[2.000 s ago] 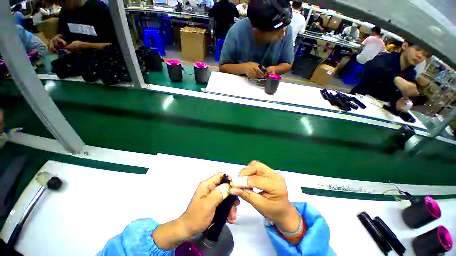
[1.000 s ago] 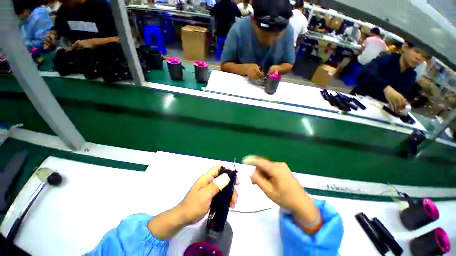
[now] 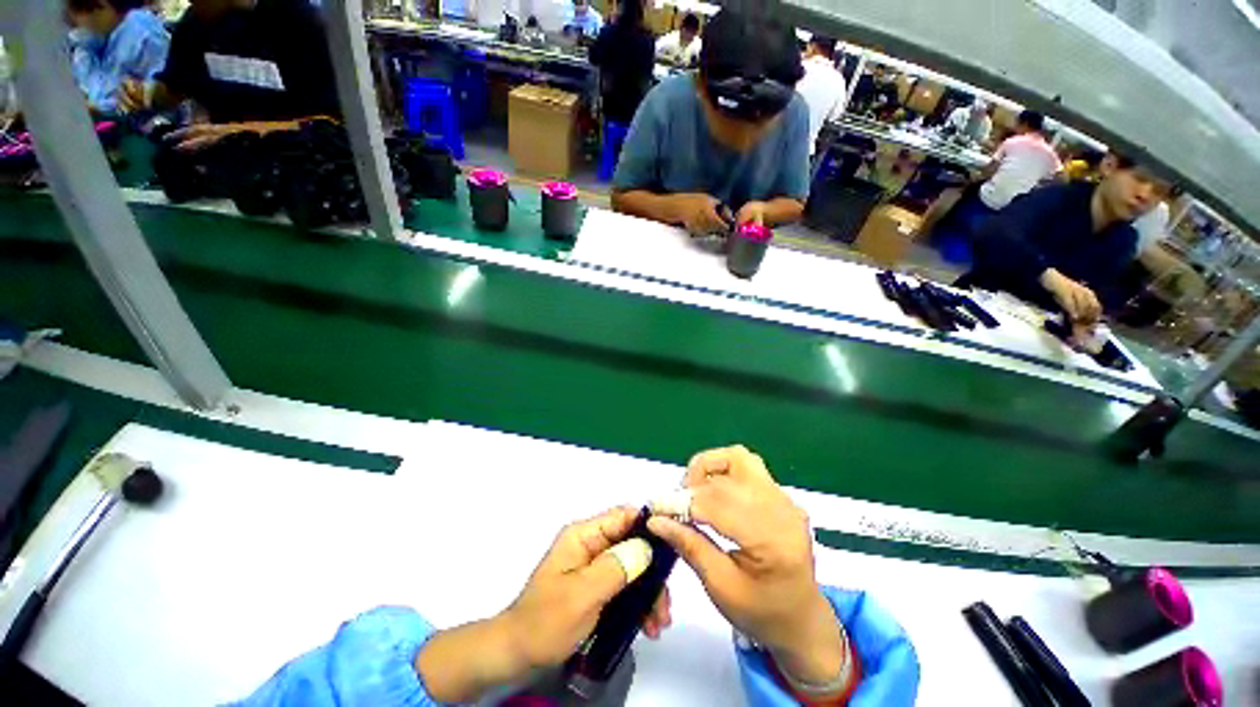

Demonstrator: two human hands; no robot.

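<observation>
My left hand (image 3: 564, 597) is closed around the black handle shell (image 3: 629, 608), which stands tilted up from the grey dryer head (image 3: 608, 686) at the bottom edge. Only a part of the head and a bit of its magenta ring show. My right hand (image 3: 753, 553) is at the top end of the handle, thumb and forefinger pinched together there. Pale wraps cover some fingertips. What the right fingertips pinch is too small and hidden to tell.
Two dryer heads (image 3: 1141, 609) and two black handle shells (image 3: 1025, 657) lie at right. A mallet (image 3: 83, 550) lies at far left. The green conveyor belt (image 3: 553, 359) runs across. Workers sit beyond it, with dryer heads and black parts before them. White metal posts (image 3: 131, 235) stand at left.
My right hand was apart from the handle a second ago and has come back to its top end. The handle leans more to the right. A thin wire seen at the right no longer shows.
</observation>
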